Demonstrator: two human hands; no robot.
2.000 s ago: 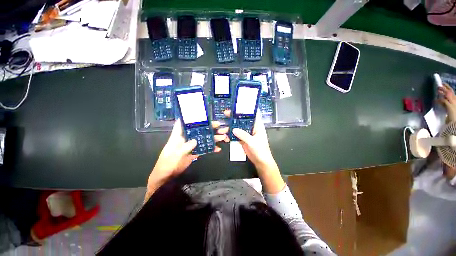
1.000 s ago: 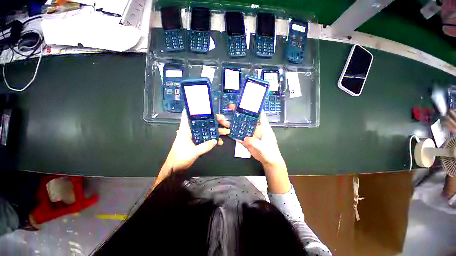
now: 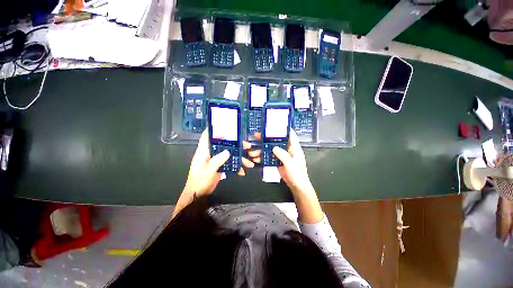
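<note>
My left hand [image 3: 206, 169] holds a dark blue keypad phone [image 3: 224, 125] upright, its screen lit white, thumb on the keys. My right hand [image 3: 293, 164] holds a second keypad phone [image 3: 277, 123], also lit white, thumb on its upper keys. Both phones are side by side, apart, over the near edge of a clear blister tray [image 3: 337, 135]. The tray's back row holds several phones with dark screens and one differing phone [image 3: 328, 54] with a pale patch. The front row holds another such phone [image 3: 194, 107], two white-screened phones [image 3: 302, 101] and white slips [image 3: 325, 100]. White slips also show below my hands.
A white-edged smartphone [image 3: 394, 84] lies right of the tray. Further right are a small red object [image 3: 469, 130], a white item [image 3: 482, 112] and a cream fan [image 3: 476, 174]. Cables [image 3: 25, 59] and papers [image 3: 101, 40] lie back left. A red stool [image 3: 70, 230] stands below left.
Both phones are now held straighter and further apart at their tops; the right one no longer tilts. Both thumbs have shifted on the keys. The other person's hand at far right is gone from view.
</note>
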